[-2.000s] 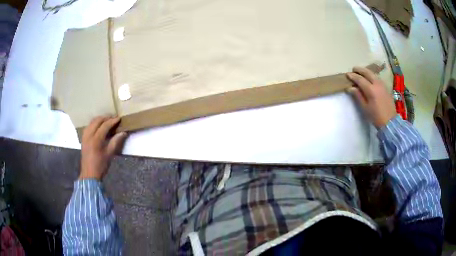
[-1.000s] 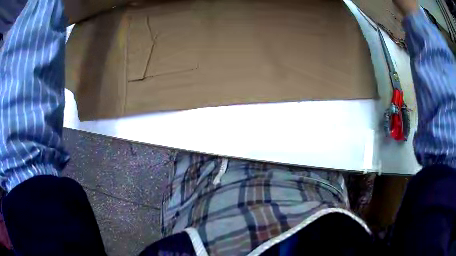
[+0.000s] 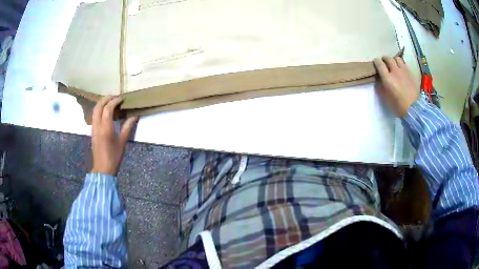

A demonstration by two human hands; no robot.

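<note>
The front panel [image 3: 273, 37] lies pale wrong side up on the white table, its top cut off by the picture's edge. A folded brown strip [image 3: 247, 84] runs along its near edge, with a second thin layer showing below. My left hand [image 3: 109, 131] holds the strip's left end near the yoke seam [image 3: 123, 52], thumb at the edge. My right hand [image 3: 395, 81] grips the strip's right end near the panel corner, fingers on top. The shears [image 3: 424, 73] with red handles lie right of the panel, partly behind my right hand.
The white tabletop [image 3: 262, 126] has its near edge before my plaid apron. A brown cut piece [image 3: 426, 13] lies at the far right. More brown cloth [image 3: 470, 105] hangs at the right edge. A pale strip [image 3: 398, 142] is at the near right. Speckled floor shows at lower left.
One second ago a brown panel lay right side up and my hands were out of view or at the top edge. Now a pale side faces up and both hands are at the near edge.
</note>
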